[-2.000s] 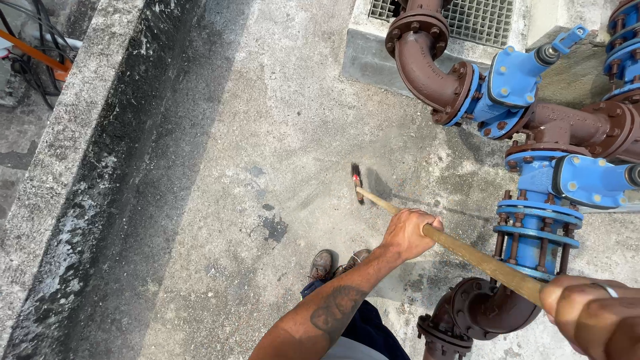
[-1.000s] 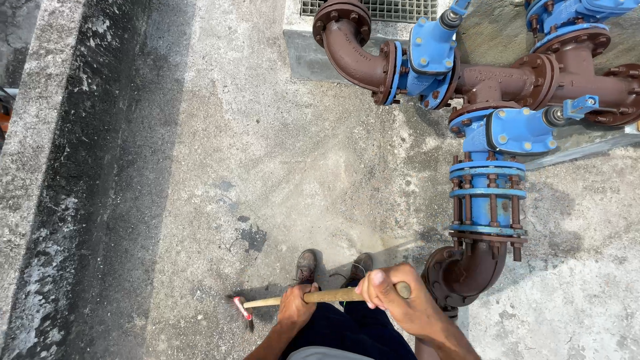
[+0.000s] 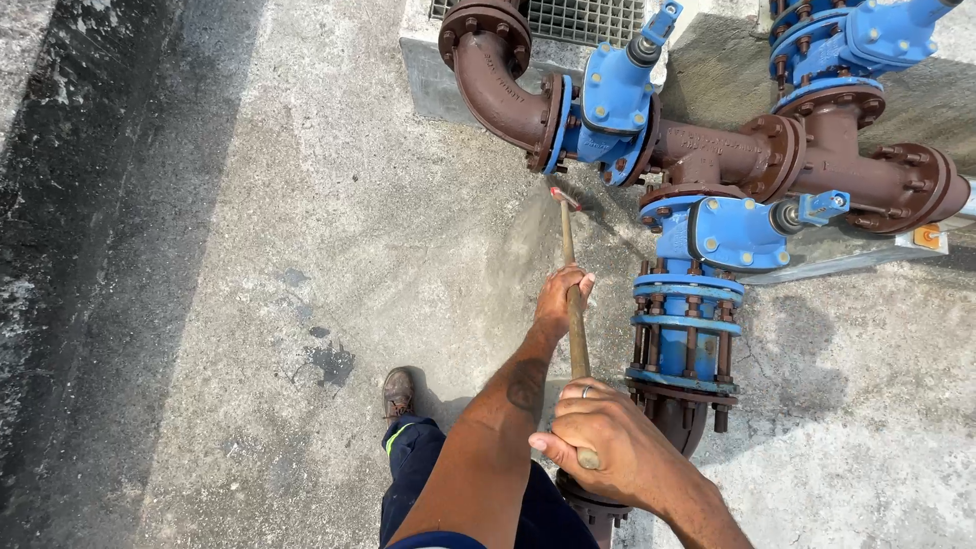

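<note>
A long wooden broom handle [image 3: 567,236] runs forward from my hands, tilted down toward the concrete floor [image 3: 366,229]. At its far end a small red and white broom head [image 3: 566,199] with dark bristles touches the floor, just below the brown pipe elbow [image 3: 499,91]. My left hand [image 3: 564,296] is closed around the middle of the handle. Nearer to me, my right hand [image 3: 602,438], with a ring on one finger, grips the rear end, whose rounded tip shows under the palm. Pale dust lies beside the broom head.
Blue gate valves [image 3: 618,91] and brown flanged pipes [image 3: 717,149] stand ahead and to the right. A bolted blue coupling [image 3: 686,328] is beside my right hand. A metal floor grating [image 3: 587,19] lies beyond the elbow. A dark low wall [image 3: 53,198] runs along the left.
The broom head was at the lower left, beside my shoes, a second ago; it has moved forward and right, close to the pipes. Both hands still hold the handle, my left hand now farther forward.
</note>
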